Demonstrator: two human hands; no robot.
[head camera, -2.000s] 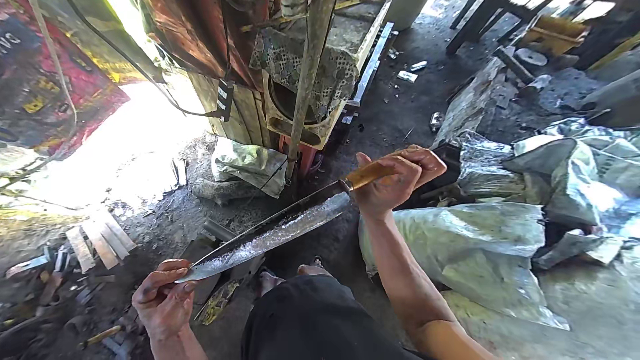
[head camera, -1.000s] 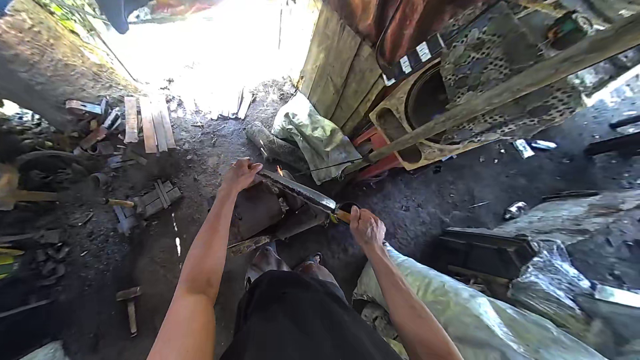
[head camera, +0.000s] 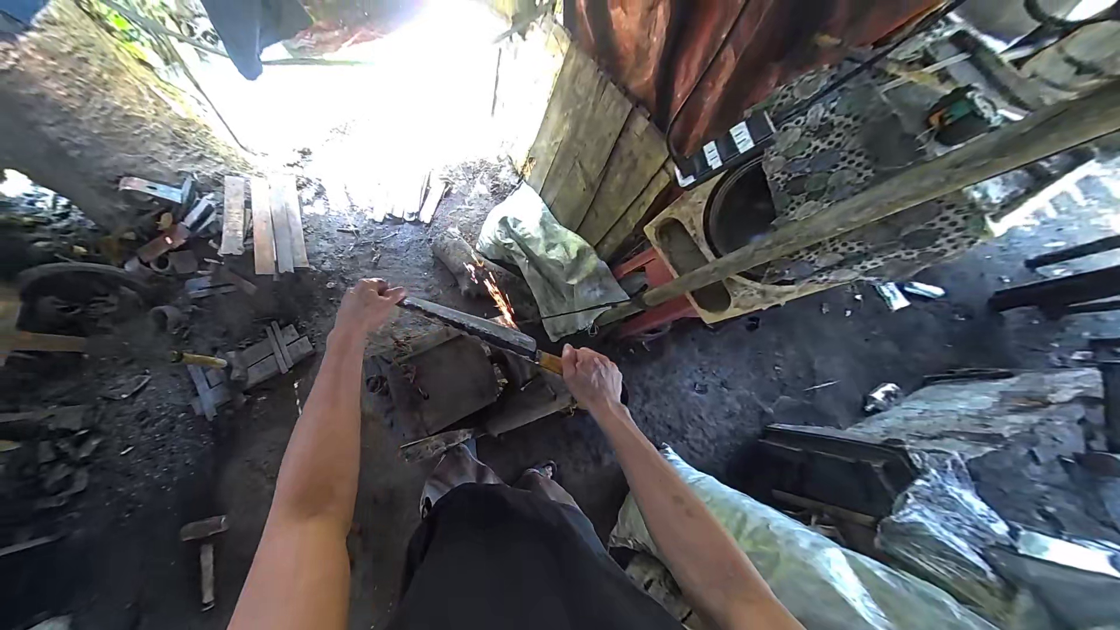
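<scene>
Stretched out in front of me is a long steel blade (head camera: 472, 325) with a wooden handle (head camera: 549, 362). My right hand (head camera: 595, 378) is closed around that handle. At the blade's far end, my left hand (head camera: 372, 304) grips the tip between its fingers. Orange sparks (head camera: 494, 293) fly off beyond the blade, on the side away from me. Below and behind the blade stands a dark, boxy, worn structure (head camera: 446, 385); whatever part the blade touches is hidden beneath it.
A pale sack (head camera: 551, 258) lies beyond the sparks, beside a wooden speaker-like box (head camera: 687, 262) crossed by a pole (head camera: 875, 201). Wood strips (head camera: 262, 223) and metal scrap lie left. A hammer (head camera: 206, 560) is on the ground at lower left. A large sack (head camera: 787, 560) lies at right.
Two seconds ago the blade was held up with its broad face showing; now it is lower, over the boxy structure. Sparks fly more plainly than a second ago. The view has turned.
</scene>
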